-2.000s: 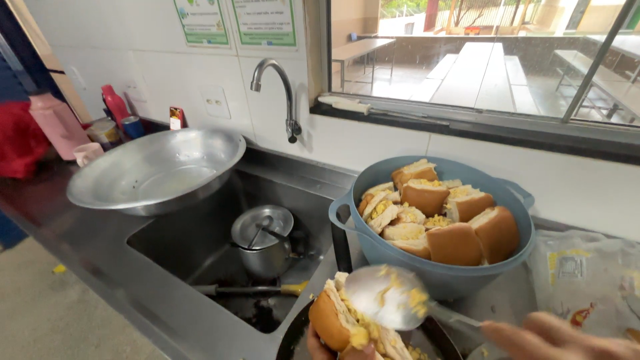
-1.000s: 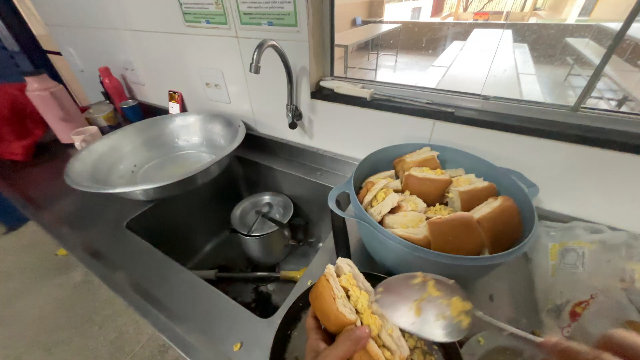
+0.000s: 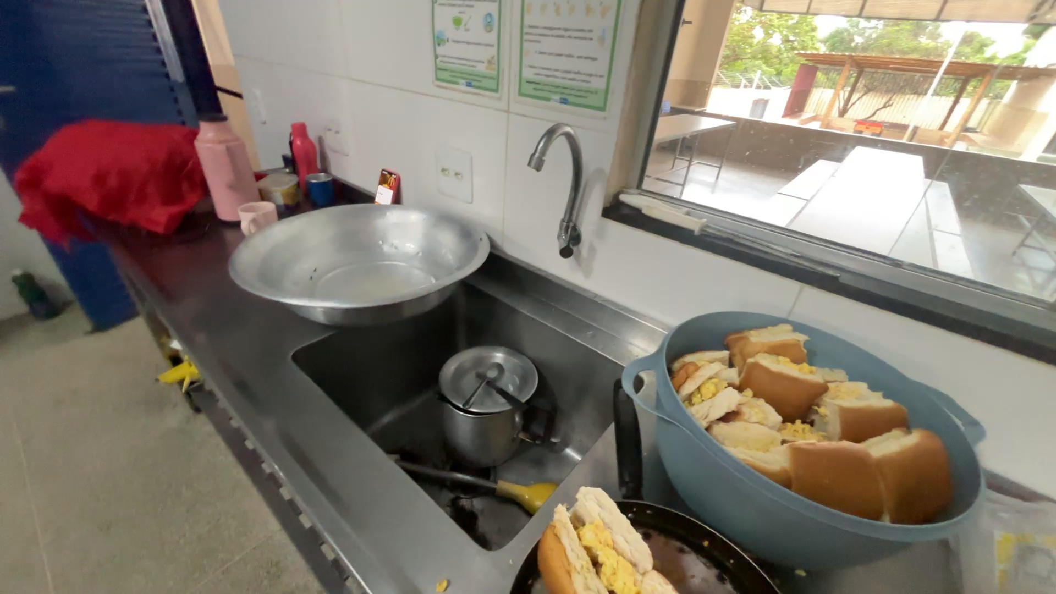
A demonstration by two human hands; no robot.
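Note:
A split bread roll filled with scrambled egg shows at the bottom edge, over the left side of a dark frying pan. Neither of my hands is in the frame, so what supports the roll is hidden. Behind the pan stands a blue-grey plastic tub with two handles, holding several egg-filled rolls. The pan's black handle points toward the wall beside the tub. The large metal spoon is out of view.
Left of the pan is a steel sink with a lidded pot and a yellow-ended utensil. A wide aluminium basin overlaps the sink's far corner under the faucet. A plastic bag lies right of the tub.
The view has shifted left and up. The hand on the roll and the hand with the large spoon, both visible a second ago, are now out of frame.

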